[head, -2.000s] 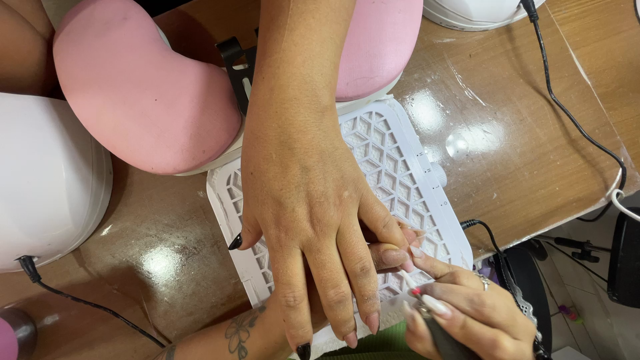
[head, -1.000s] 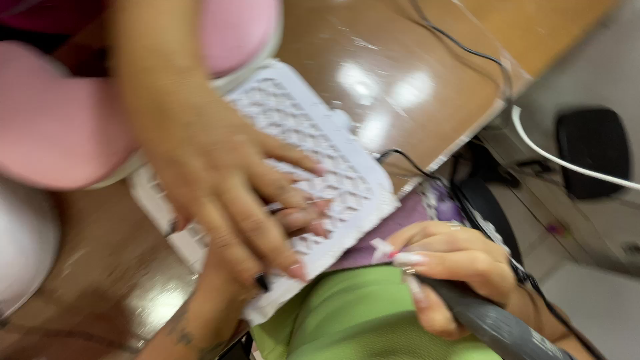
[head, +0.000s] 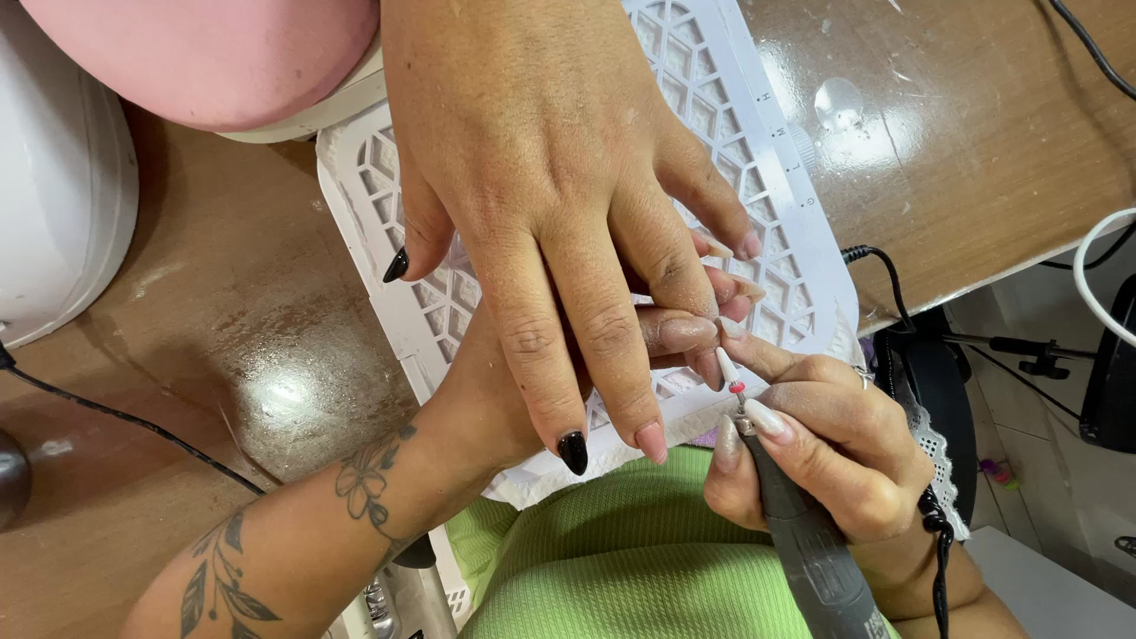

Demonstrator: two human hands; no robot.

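Another person's hand reaches down from the top, palm down, over a white nail dust collector; two of its nails are black. My left hand is beneath that hand, mostly hidden, its thumb and fingertips around one of the person's fingers. My right hand grips a grey electric nail drill handpiece. The drill's white, red-banded bit points up beside my left fingertips. Whether the bit touches a nail cannot be told.
A pink cushioned lamp or armrest and a rounded white device stand at the left. Black cables run over the wooden table. A white cable loops at the right edge. Green clothing covers my lap.
My right hand with the drill has moved from over my lap to beside my left hand's fingertips. The view has shifted a lot.
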